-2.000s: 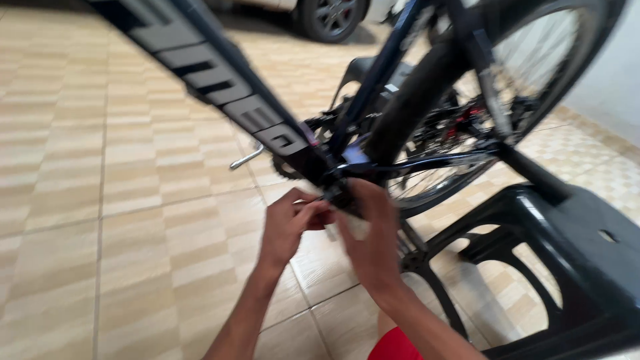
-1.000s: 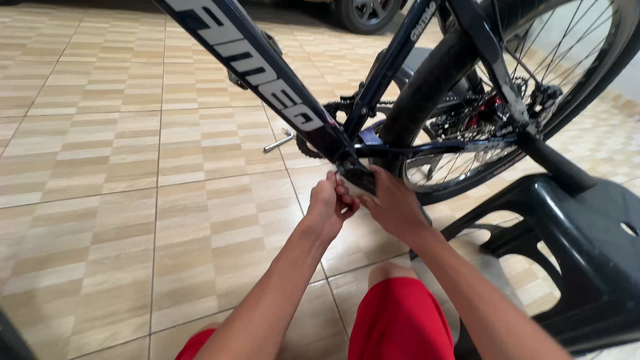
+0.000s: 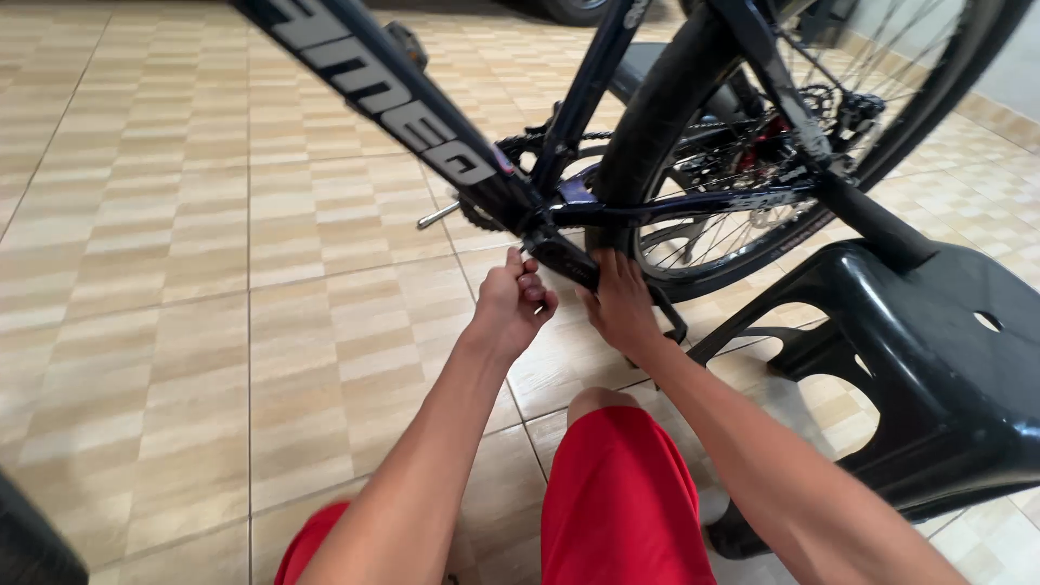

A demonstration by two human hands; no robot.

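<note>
A dark blue bicycle frame slants down to its bottom bracket in the middle of the head view. A black crank arm extends down and right from there. My right hand rests with its fingers on the crank arm's lower end, close to the rear tyre. At the upper end of the crank arm is my left hand, fingers curled and fingertips close to the bottom bracket; whether it grips something small cannot be told. A metal rod-like part sticks out left of the chainring.
A black plastic stool stands at the right, with a black tube reaching its seat. My knee in red shorts is below my hands. The tiled floor spreads left; a car wheel shows at the top.
My right hand has shifted from close beside my left hand to the crank arm's lower end, and the two hands are now farther apart. My left hand remains by the bottom bracket.
</note>
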